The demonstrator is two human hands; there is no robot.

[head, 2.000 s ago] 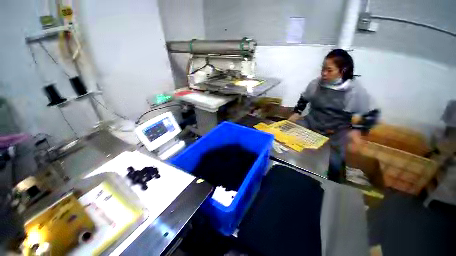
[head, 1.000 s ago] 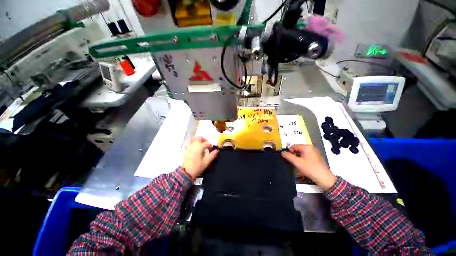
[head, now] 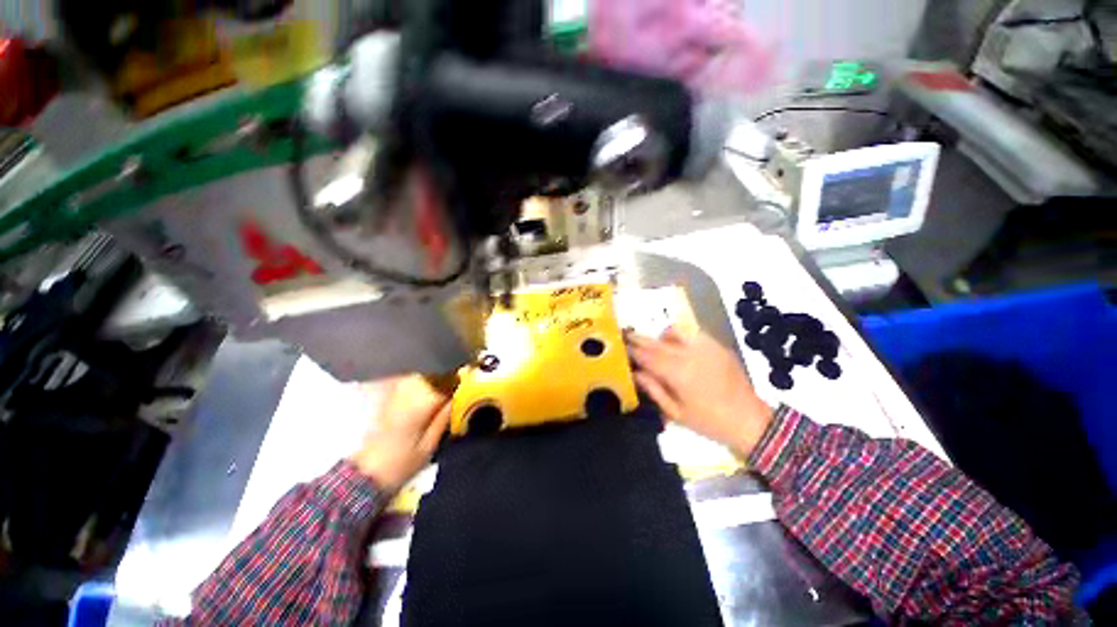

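The yellow template (head: 539, 367) lies under the grey machine head (head: 355, 294), with black cloth showing in its larger front holes. The black fabric panel (head: 557, 527) extends from beneath the template toward me. My left hand (head: 404, 429) is at the template's left edge, its fingertips partly hidden by the template and head. My right hand (head: 698, 386) is at the right edge, fingers bent against template and cloth; whether it pinches the cloth is unclear. Round black patches (head: 796, 341) lie in a loose cluster on the white sheet (head: 857, 410) to the right.
A blue tote (head: 992, 312) with dark contents stands right of the metal table (head: 196, 465). Another blue edge (head: 92, 605) shows at lower left. The control screen (head: 870, 202) stands behind the patches. The green slotted bar (head: 159, 165) and black machine parts fill the upper left.
The view swung from the side area to the machine, then closer in. Since one second ago, the panel's far edge has gone under the template, and both hands have moved forward along its sides.
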